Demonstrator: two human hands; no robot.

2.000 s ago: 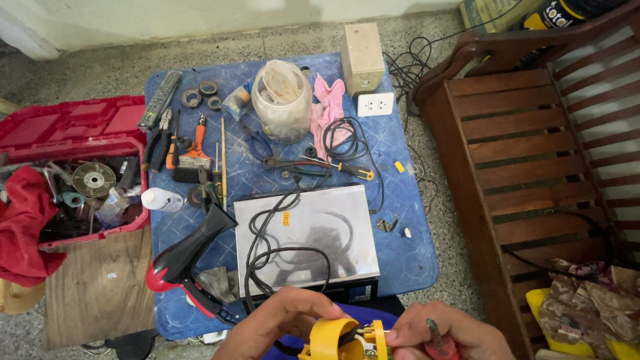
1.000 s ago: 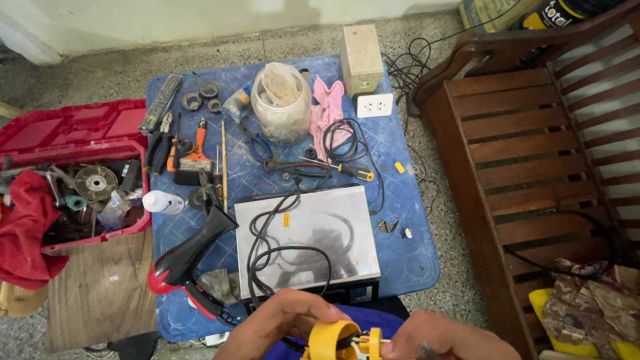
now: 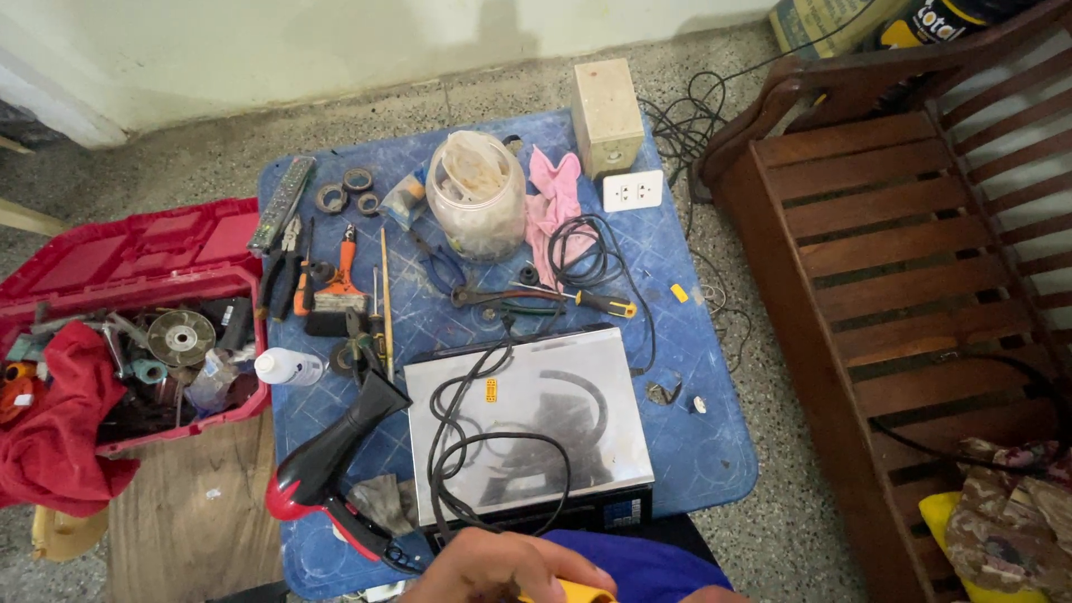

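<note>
My left hand (image 3: 507, 569) holds a yellow plastic part (image 3: 578, 591) at the bottom edge, in front of the digital scale with a metal platform (image 3: 519, 410). Only a small bit of my right hand (image 3: 713, 595) shows at the lower edge, so its fingers and anything in them are out of sight. A black cable (image 3: 502, 435) lies coiled over the scale. To the scale's left are a black and red hair dryer (image 3: 335, 452) and a white bottle (image 3: 287, 367). Behind it lie a yellow and black screwdriver (image 3: 605, 303) and pincers (image 3: 502, 296).
The blue table (image 3: 703, 427) also bears a plastic jar (image 3: 476, 201), a pink cloth (image 3: 553, 201), a wall socket (image 3: 632, 191), tape rolls (image 3: 332, 198) and a paintbrush (image 3: 342, 280). A red toolbox (image 3: 260, 402) stands left, a slatted wooden bench (image 3: 888, 243) right.
Both hands and the yellow part have sunk toward the bottom edge and show less than before. Two seconds ago the right hand also held a red-handled tool.
</note>
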